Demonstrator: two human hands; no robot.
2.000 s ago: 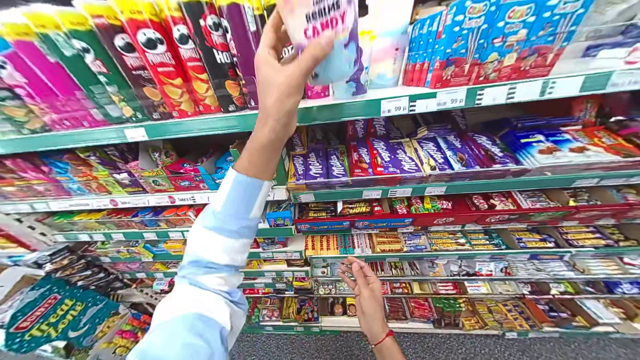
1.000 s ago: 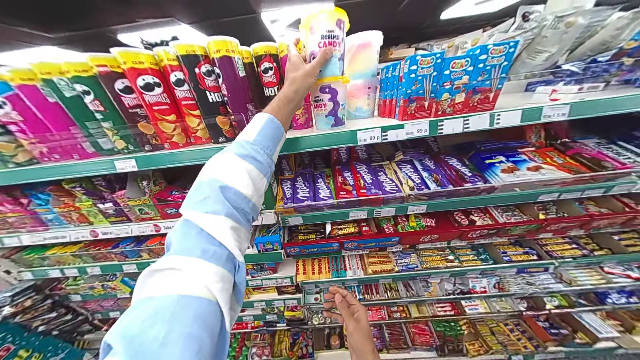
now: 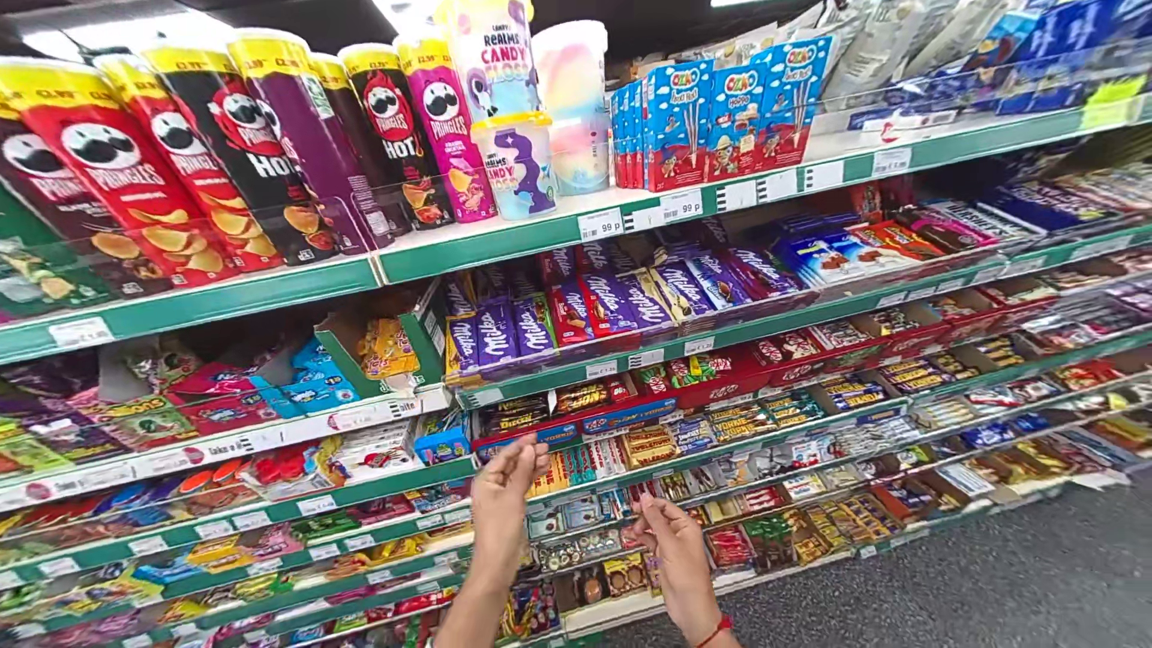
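Observation:
Both of my hands are raised in front of the lower confectionery shelves, apart from each other. My left hand [image 3: 506, 499] has its fingers bent together at the tips and holds nothing that I can see. To its right, my right hand [image 3: 670, 549], with a red string bracelet on the wrist, has its fingers curled, and no object shows in it. On the top shelf one candy floss tub [image 3: 495, 63] is stacked on a smaller-looking tub [image 3: 517, 171]. A pastel tub [image 3: 576, 108] stands to their right, and Pringles cans [image 3: 447, 126] to their left.
Blue and red snack boxes [image 3: 679, 126] stand on the top shelf. Milka chocolate bars [image 3: 607, 301] fill the shelf below, with KitKat trays [image 3: 720, 387] under them. Bagged sweets [image 3: 220, 391] lie at left. A green shelf edge [image 3: 486, 243] runs across. Grey floor [image 3: 1017, 558] shows at lower right.
My left hand has let go of the upper candy floss tub, now stacked on the other one, and has come down beside my right hand. The view has shifted.

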